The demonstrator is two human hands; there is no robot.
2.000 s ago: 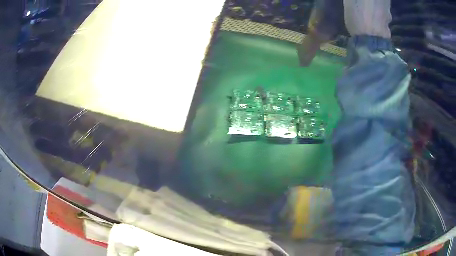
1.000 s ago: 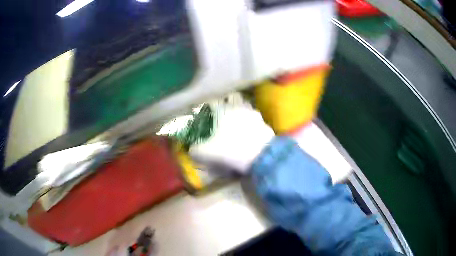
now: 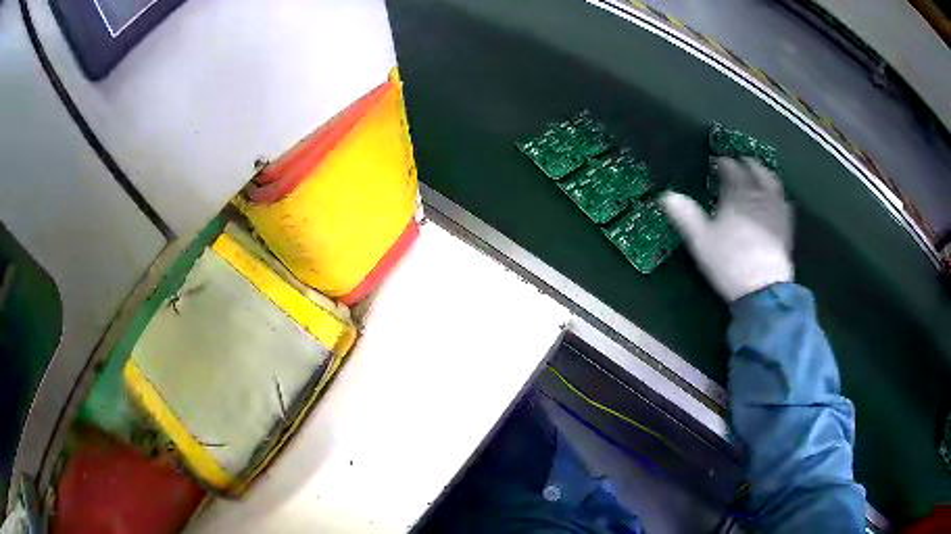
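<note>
A green PCB panel [image 3: 605,188] with many components lies slantwise on the dark green conveyor belt [image 3: 480,104]. A second green PCB panel [image 3: 742,146] lies to its right, partly hidden by my fingers. My right hand [image 3: 738,224], in a white glove, is over the belt between and below the two panels. Its thumb is spread towards the left panel and its fingers lie over the lower part of the right one. The fingers are slightly blurred and I see no grip on either panel. My left hand is out of the picture.
A metal rail [image 3: 626,349] borders the belt beside the white ledge [image 3: 417,365]. On the left are a yellow-and-red wrapped block [image 3: 344,198], a padded block [image 3: 235,360] with yellow edges and a red pad [image 3: 120,490]. Part of another board [image 3: 946,443] shows at the right edge.
The view has turned right to the conveyor. My right hand has moved from the ledge, where it was at a green panel, to over the belt. The cutters have left the view.
</note>
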